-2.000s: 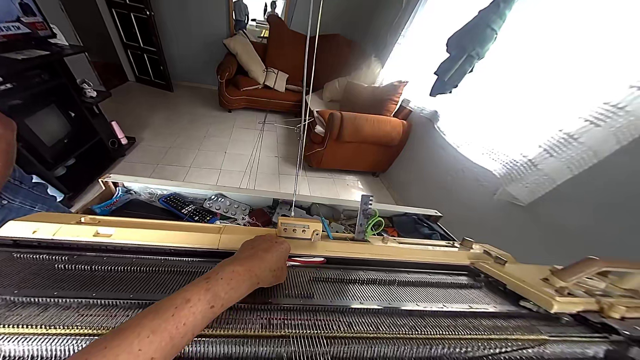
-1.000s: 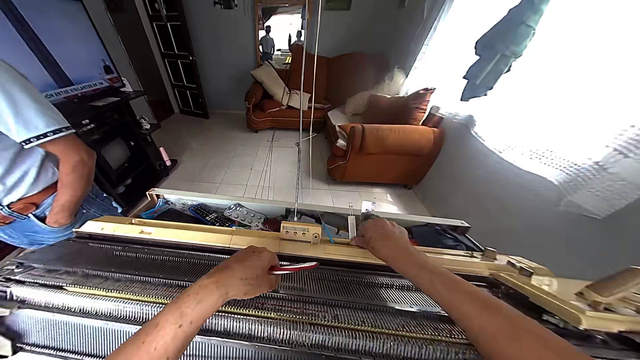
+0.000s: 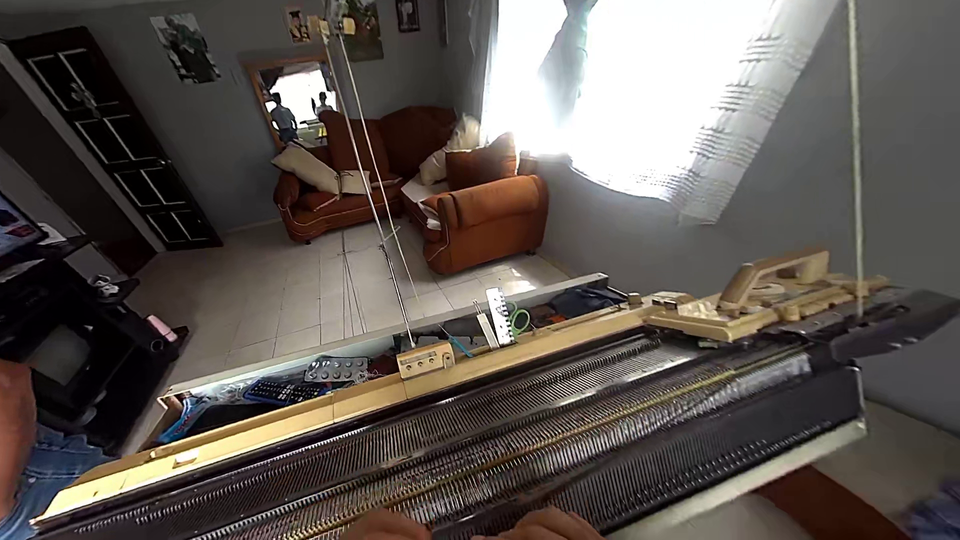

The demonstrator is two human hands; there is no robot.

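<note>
A knitting machine with rows of metal needles (image 3: 480, 420) runs diagonally across the lower view. At the bottom edge, my left hand (image 3: 386, 525) shows only its knuckles, by the front of the needle bed. Just to its right, part of my right hand (image 3: 544, 525) lies over the same front edge; fingertips of both are hidden, so what they hold cannot be told. A beige carriage with a handle (image 3: 772, 296) sits at the bed's right end. The small beige yarn mast base (image 3: 425, 361) stands on the back rail, its rod rising with yarn.
Behind the rail, an open tray (image 3: 300, 375) holds a remote control (image 3: 285, 392), a blister pack (image 3: 336, 368), green-handled scissors (image 3: 518, 319) and a white toothed tool (image 3: 499, 315). A person's arm (image 3: 15, 427) is at the left edge. A yarn strand hangs at right.
Both hands have moved from the back rail and needle bed to the front edge. The red-and-white tool seen in my left hand is out of sight. The view has swung right.
</note>
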